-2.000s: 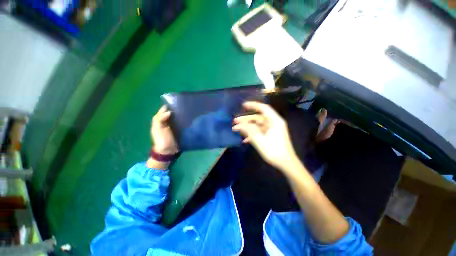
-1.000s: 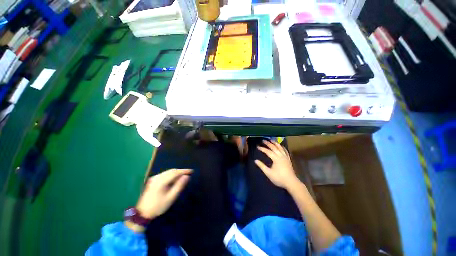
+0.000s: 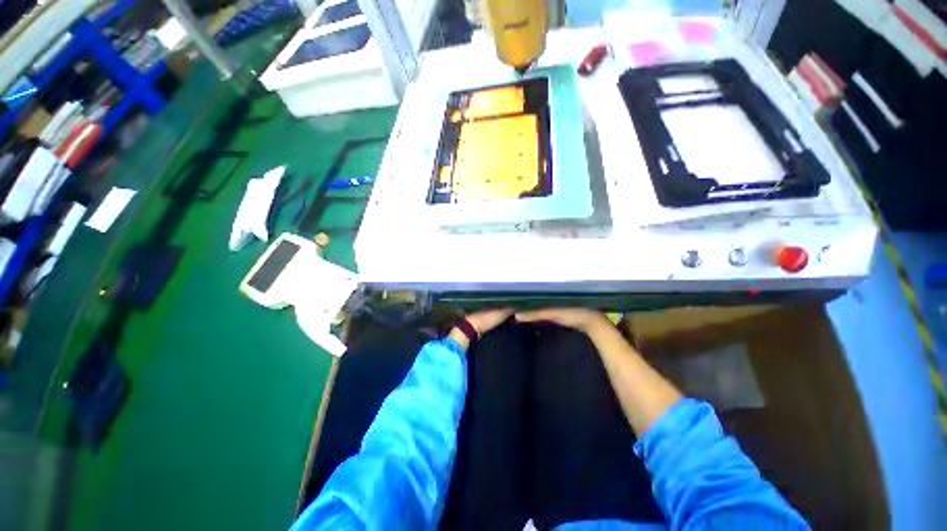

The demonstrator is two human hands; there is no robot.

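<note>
My left hand (image 3: 484,320), with a dark red wristband, lies low over my dark-clothed lap at the machine's front edge. My right hand (image 3: 561,315) is beside it, just under the same edge. The fingers are small and partly hidden, so their grip cannot be told; no held object shows. In front of me, the white-topped machine (image 3: 405,249) carries an orange fixture plate (image 3: 503,156) inside a pale teal frame (image 3: 572,145). A dark thin rim surrounds the orange plate. A brass-coloured machine head (image 3: 519,36) is above the plate's far end.
Black chunky frames (image 3: 680,191) lie on the machine's right. A red knob (image 3: 791,258) and silver buttons (image 3: 692,258) are on its front. A cream handheld device (image 3: 301,280) and thin black frames lie left on the green surface. An open cardboard box (image 3: 810,415) is right of my lap.
The dark panel held two seconds ago is out of my hands. The view has turned to the machine. Since one second ago, my left hand has moved forward and right, beside my right hand.
</note>
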